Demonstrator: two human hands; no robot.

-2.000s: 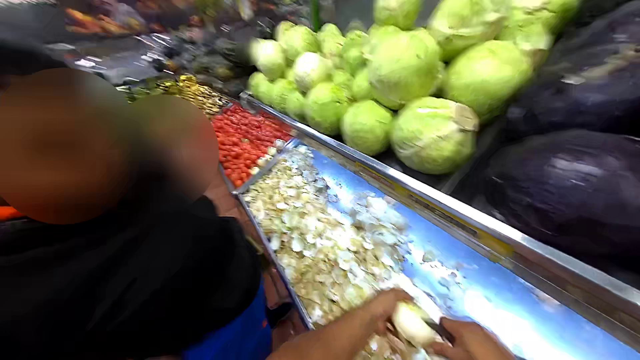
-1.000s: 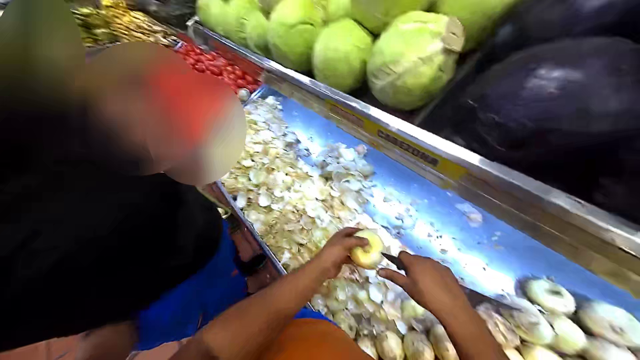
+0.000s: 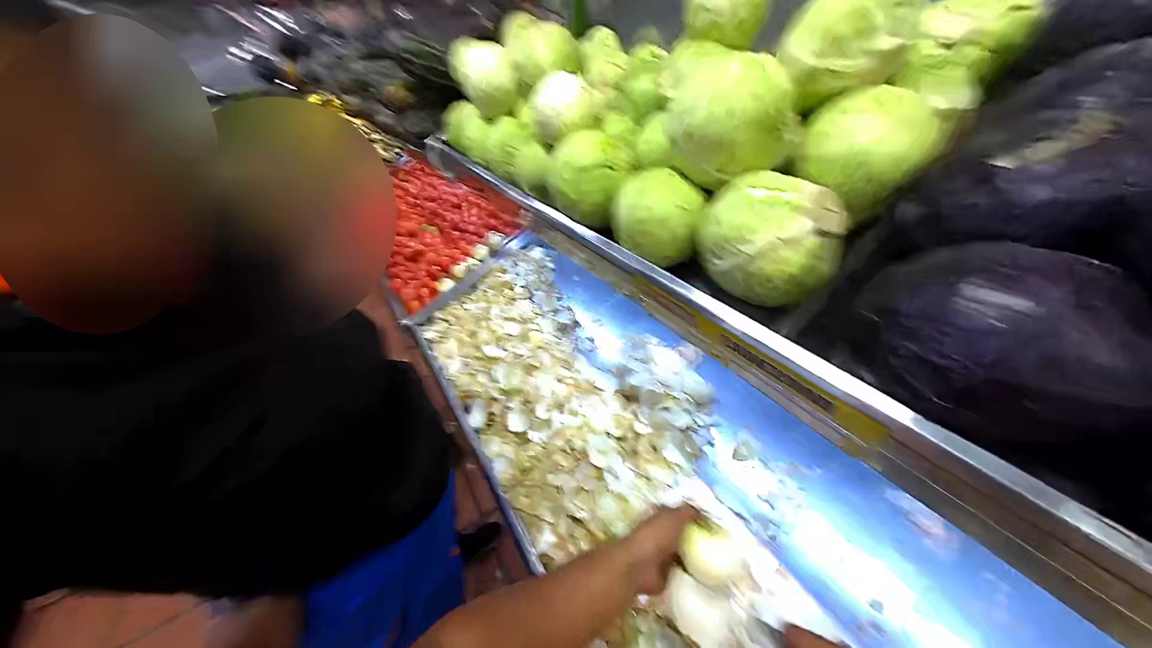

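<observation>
My left hand (image 3: 661, 549) comes in from the bottom and holds a pale yellow-white onion (image 3: 713, 551) over the metal tray. Of my right hand (image 3: 810, 637) only a small part shows at the bottom edge, to the right of the onion; whether it holds anything is hidden. Loose onion skins (image 3: 567, 405) cover the left side of the blue-lit metal tray (image 3: 900, 549). Below the held onion, more whitish onions (image 3: 697, 612) lie blurred at the bottom of the view.
A person in a black shirt (image 3: 207, 450) stands close at the left of the tray. Green cabbages (image 3: 769, 238) and dark purple cabbages (image 3: 1017, 333) fill the shelf above, behind a metal rail (image 3: 720, 328). Red vegetables (image 3: 441, 220) lie beyond the tray's far end.
The view has swung up and away since one second ago. The knife seen in my right hand then is out of sight now, and that hand is mostly below the frame.
</observation>
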